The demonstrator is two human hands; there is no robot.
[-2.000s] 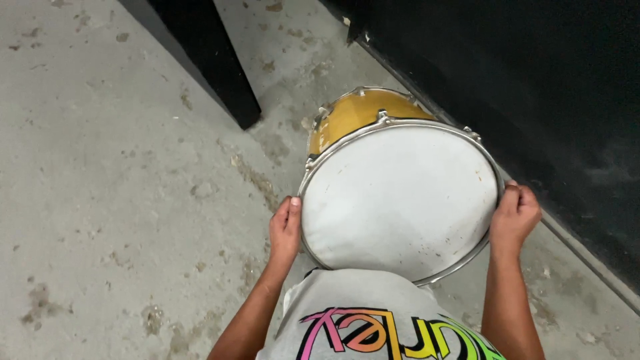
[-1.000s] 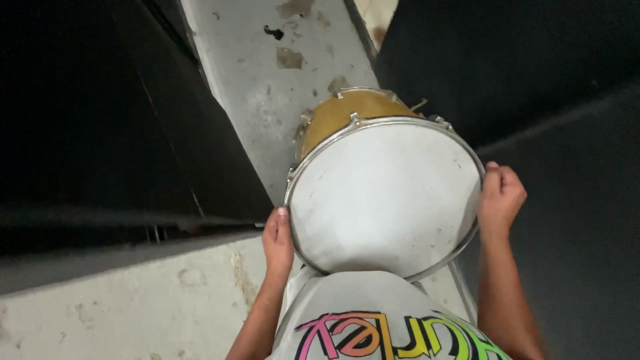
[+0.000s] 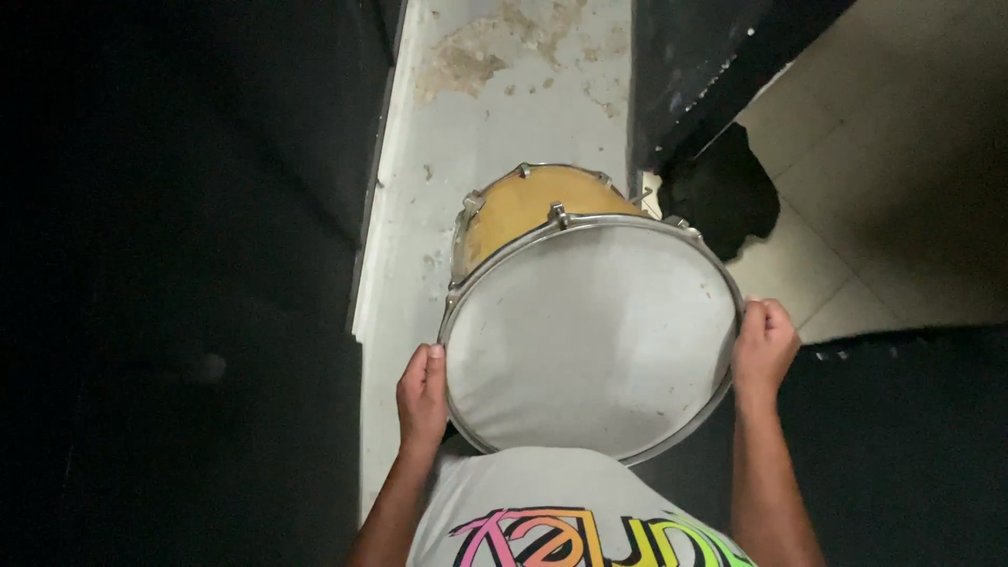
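A drum (image 3: 591, 339) with a white head, a metal hoop with lugs and a yellow-brown shell is held in front of my body, its head tilted up toward me. My left hand (image 3: 422, 394) grips the hoop at the left side, thumb on the rim. On the opposite side my right hand (image 3: 764, 346) is closed around the hoop. The near edge of the drum touches or nearly touches my grey shirt (image 3: 551, 480), which bears bright lettering. The far, lower end of the drum is partly hidden behind the head.
A dark wall or panel (image 3: 197, 236) with a pale edge runs along the left. Beyond the drum lies a worn grey floor strip (image 3: 535, 118). At the right are a black partition end (image 3: 693, 71), pale floor tiles (image 3: 827, 197) and a black patch (image 3: 724, 197).
The view has moved from open grey floor to a narrow strip between dark surfaces, with tiles now showing at the right. Both hands keep their hold on the drum.
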